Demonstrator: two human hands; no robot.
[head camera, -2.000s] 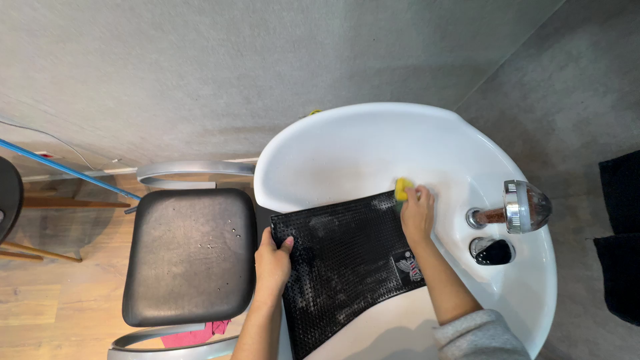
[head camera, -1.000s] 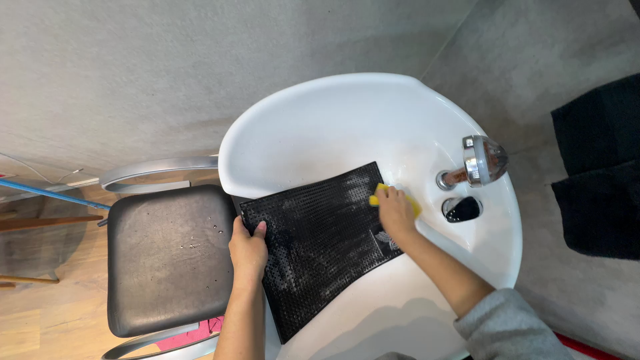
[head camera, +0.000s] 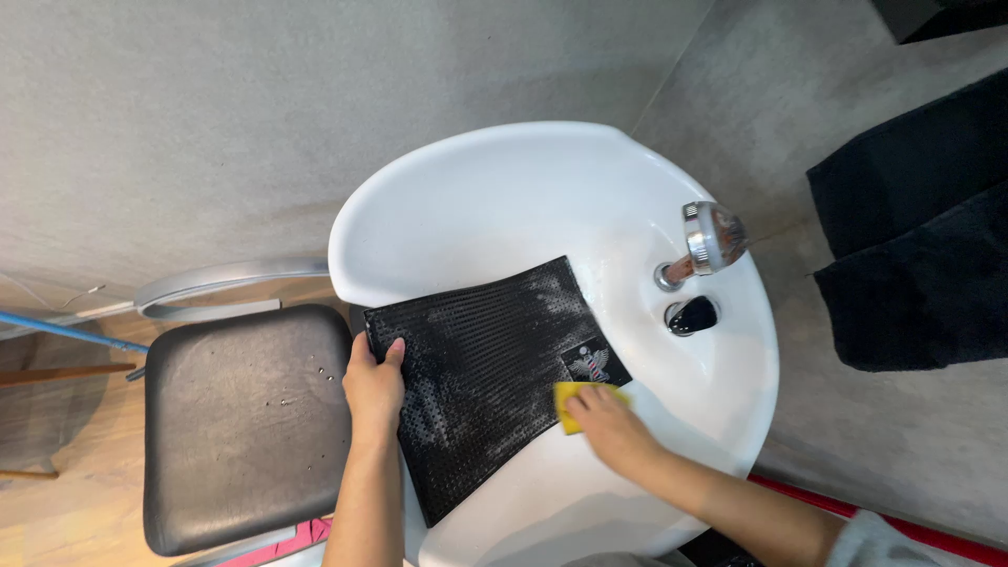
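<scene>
A black textured rubber mat (head camera: 480, 362) with a small winged emblem lies tilted across a white ceramic shampoo basin (head camera: 472, 189). Whitish residue marks parts of its surface. My left hand (head camera: 376, 386) grips the mat's left edge, thumb on top, fingers hidden beneath. Pressed under my right hand (head camera: 610, 425) is a yellow sponge (head camera: 568, 408), at the mat's lower right edge just below the emblem. The hand's fingers are on the sponge.
A shower head (head camera: 713, 236) and a black-topped tap control (head camera: 693, 315) stand at the basin's right. Left of the basin is a black padded chair seat (head camera: 244, 425) with water drops and a metal armrest (head camera: 228, 276). Dark towels (head camera: 921, 228) hang at the right.
My right hand and the sponge have moved from the mat's far right corner down along its right side, past the emblem to the lower edge. My left hand keeps its hold on the left edge.
</scene>
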